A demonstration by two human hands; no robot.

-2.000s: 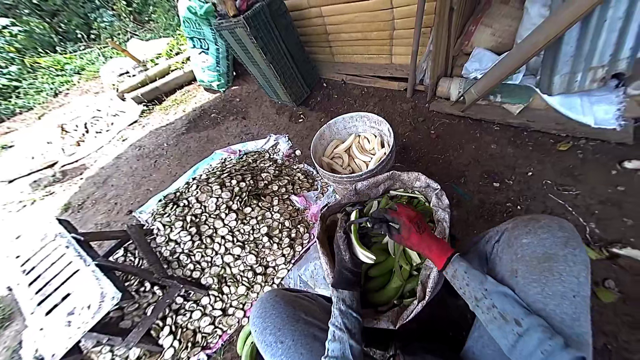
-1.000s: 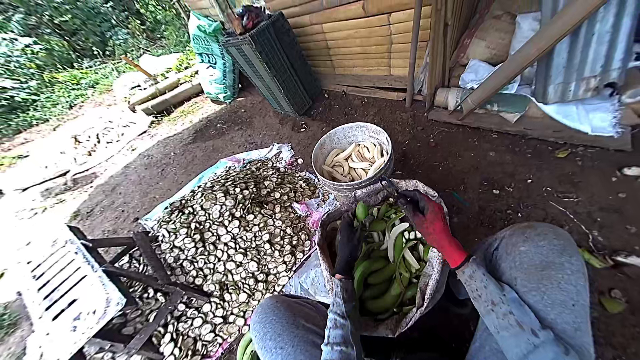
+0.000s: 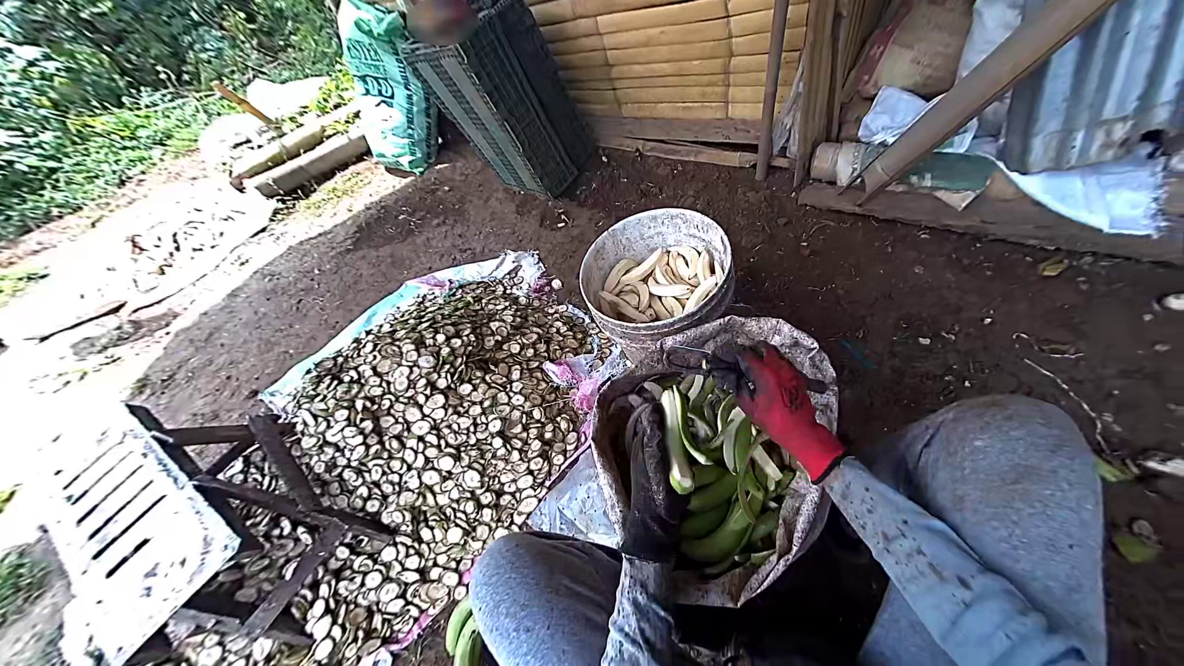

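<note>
My left hand [image 3: 653,476], in a dark glove, is closed on a partly peeled green banana [image 3: 677,444] over the left side of an open woven sack [image 3: 814,361]. My right hand [image 3: 782,402], in a red and black glove, grips a knife [image 3: 814,385]; its dark handle end shows beyond the fist, and its blade is hard to make out. Inside the sack, below both hands, lie whole green bananas [image 3: 717,527] and strips of peel [image 3: 735,435]. Touching the sack's far side is a whitish bucket [image 3: 606,250] with peeled bananas [image 3: 661,282].
Left of the sack, sliced pieces [image 3: 416,416] are heaped on a plastic sheet [image 3: 333,347]. A slatted wooden stand [image 3: 139,518] is at lower left. A dark crate [image 3: 509,102] and green sack [image 3: 384,92] stand near the bamboo wall [image 3: 657,55]. More green bananas [image 3: 464,634] lie beside my knee.
The left hand held an unpeeled-looking green banana a second ago; now the banana it holds shows pale flesh. The right hand has moved a little to the left, toward that banana.
</note>
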